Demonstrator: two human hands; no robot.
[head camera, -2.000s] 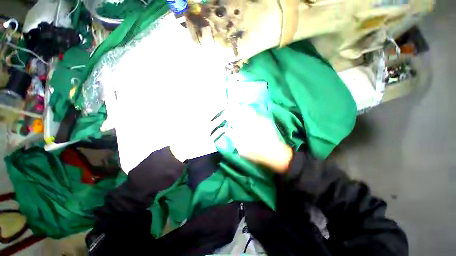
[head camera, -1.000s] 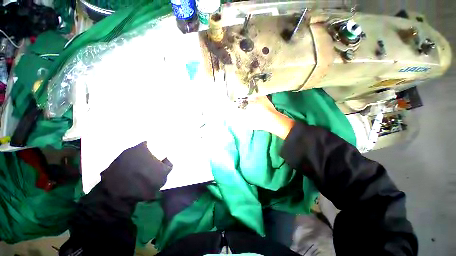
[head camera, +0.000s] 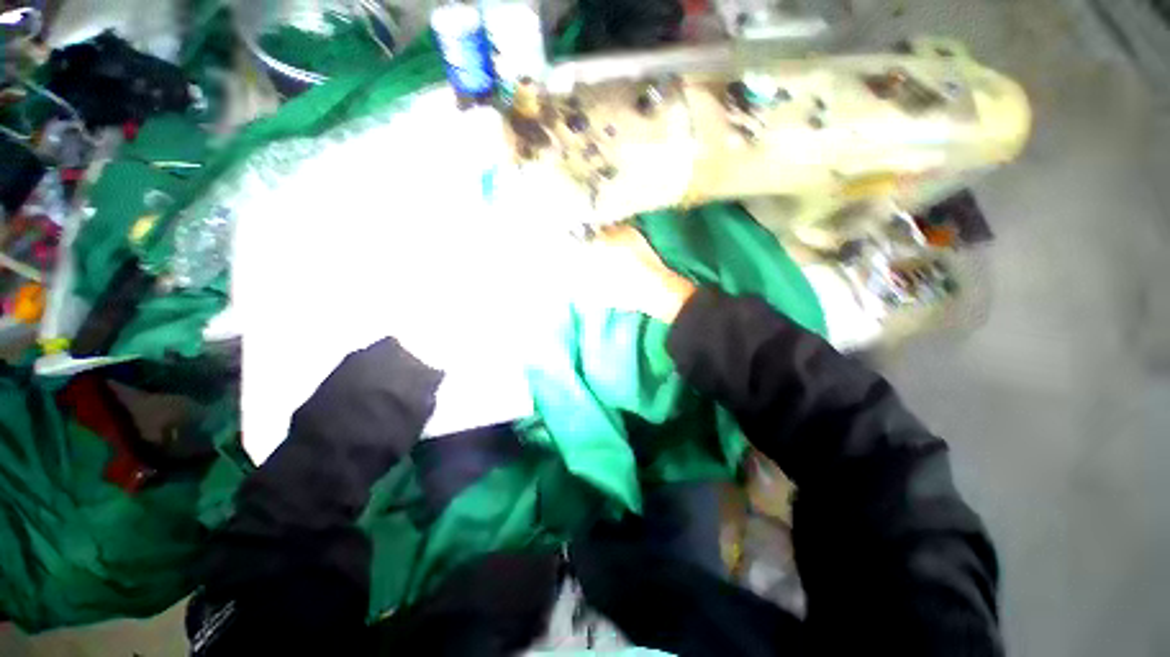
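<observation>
Green cloth (head camera: 598,408) hangs over the front edge of the white machine table (head camera: 372,257) into my lap, and more of it bulges right of the needle area. The cream sewing machine head (head camera: 770,128) lies across the table's far side. My right hand (head camera: 642,272) is beside the needle end, over the cloth, mostly washed out by glare; its fingers and grip cannot be made out. My left hand is lost in the glare beyond its dark sleeve at the table's left part. Needle and presser foot are hidden by glare.
A blue and white can (head camera: 463,51) stands behind the head's left end. Crinkled clear plastic (head camera: 203,244) lies at the table's left edge. A green cloth pile (head camera: 90,513) is at lower left. Small metal parts (head camera: 914,272) sit at the right.
Since two seconds ago my right hand has moved up to the needle end of the machine. The view has shifted, then drawn back slightly over the last second. The cloth front hangs differently.
</observation>
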